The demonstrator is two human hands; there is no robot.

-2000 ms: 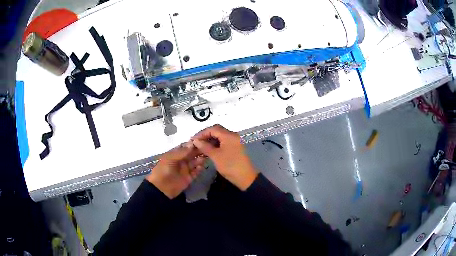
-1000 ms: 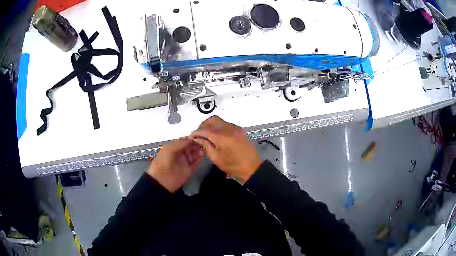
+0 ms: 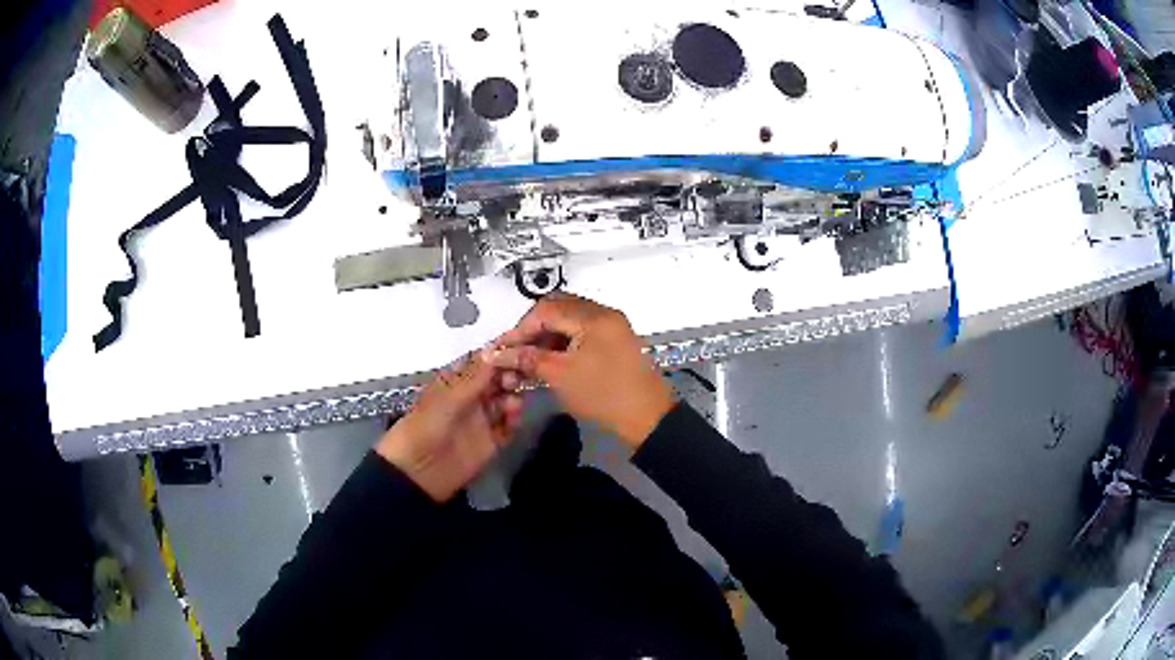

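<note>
My left hand (image 3: 451, 423) and my right hand (image 3: 586, 365) are bare and meet at the fingertips in front of the table's front edge. The fingertips are pinched together; any small thing between them is too small or hidden to make out. The white sewing machine (image 3: 619, 110) with a blue stripe stands on the table behind my hands. Its shiny presser foot area (image 3: 451, 239) is at the left end of the head, just beyond my hands. A pale flat metal block (image 3: 387, 267) projects to the left there.
Black strap (image 3: 226, 168) lies loosely heaped on the left of the white table (image 3: 168, 374). A metal can (image 3: 146, 71) and an orange-red object (image 3: 161, 10) are at the upper left. A measuring tape (image 3: 309, 406) runs along the front edge. A dark thread cone (image 3: 1080, 77) is at the upper right.
The view has shifted, so the machine and table sit higher in the picture than two seconds ago. My hands stay together at the fingertips, with the fingers slightly rearranged.
</note>
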